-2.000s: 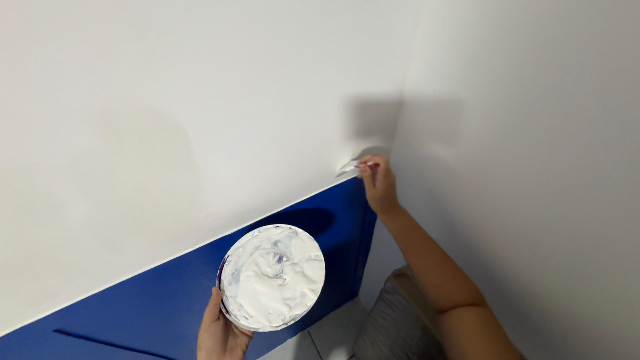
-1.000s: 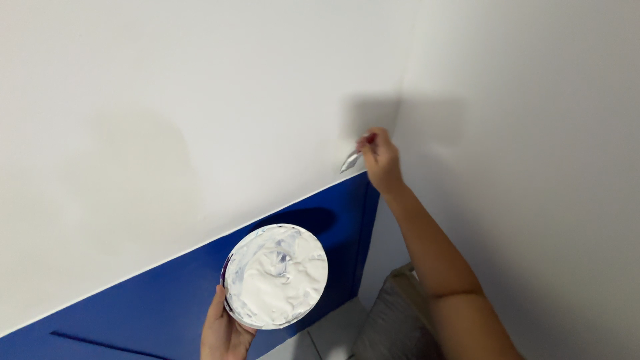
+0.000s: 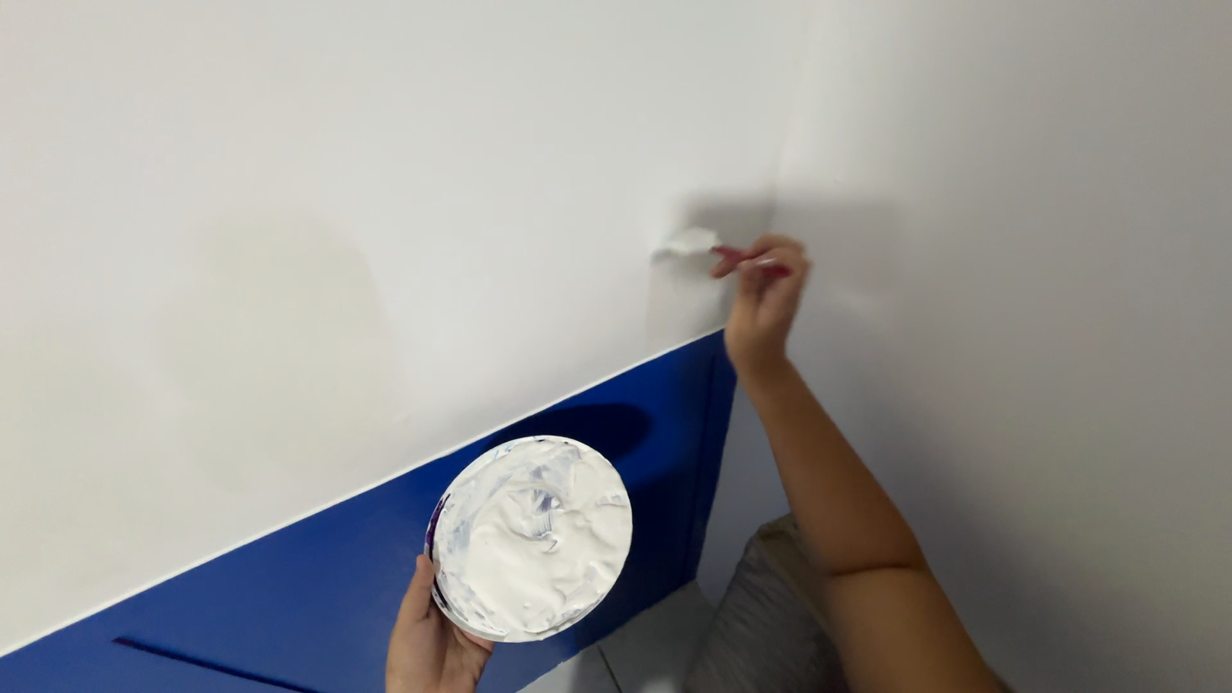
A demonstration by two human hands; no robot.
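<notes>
My left hand (image 3: 435, 630) holds a round tub of thick white paste (image 3: 534, 544) from below and the left, its open top facing me. My right hand (image 3: 770, 289) grips the red handle of a small spreading tool (image 3: 751, 262); its blade end, light and blurred, lies near the white wall (image 3: 539, 241), just left of the corner. Whether the blade touches the wall cannot be told. A slightly darker patch of wall shows around and below the blade, partly in shadow.
A blue panel (image 3: 289, 568) with a thin white top edge covers the lower wall. Another white wall (image 3: 1039, 337) meets it at the corner on the right. Below are pale floor tiles (image 3: 654, 626) and a grey fabric-like thing (image 3: 760, 616) beside my right arm.
My right hand has moved up the wall from just above the blue panel's top edge, with the tool in it. My left hand and the tub have stayed nearly still.
</notes>
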